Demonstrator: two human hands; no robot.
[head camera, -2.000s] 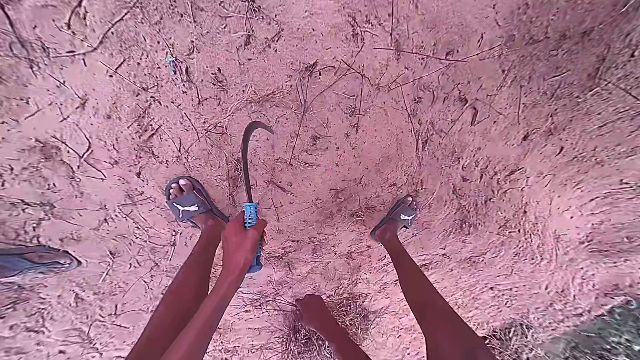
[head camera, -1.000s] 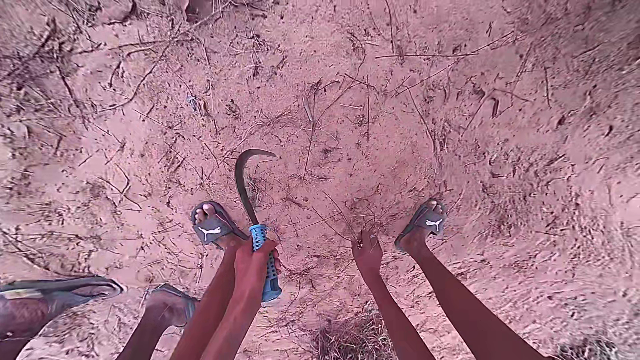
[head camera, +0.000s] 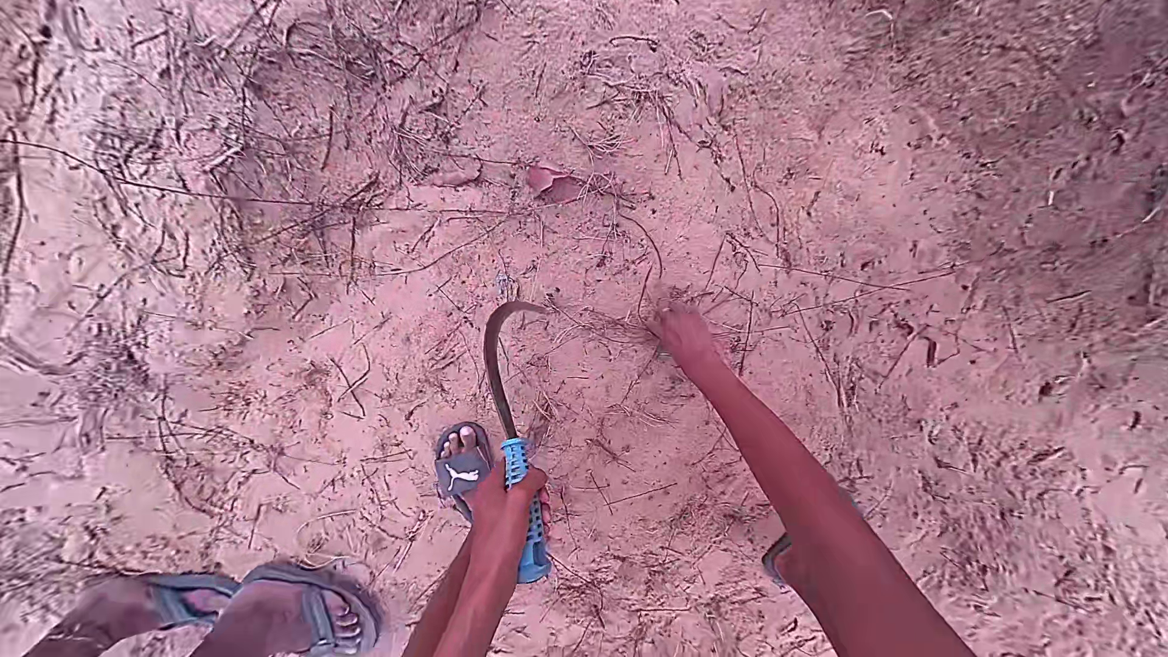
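Observation:
My left hand (head camera: 513, 497) is closed round the blue plastic handle (head camera: 516, 461) of a sickle. Its dark curved blade (head camera: 494, 365) points away from me over the soil, the tip bending to the right. My right hand (head camera: 684, 336) reaches forward to the ground, fingers curled at a tangle of thin dry stems (head camera: 611, 321). Whether those fingers grip any stems cannot be made out. A gap of bare soil and litter lies between the blade tip and my right hand.
My sandalled left foot (head camera: 463, 470) stands beside the sickle handle; my right foot is mostly hidden behind my arm. Another person's sandalled feet (head camera: 315, 610) are at lower left. Dry twigs and a curled leaf (head camera: 554, 184) lie on the sandy ground.
My right hand has moved forward from near my right foot to the dry stems. The sickle has stayed in my left hand. The other person's feet show more fully, and the view has shifted.

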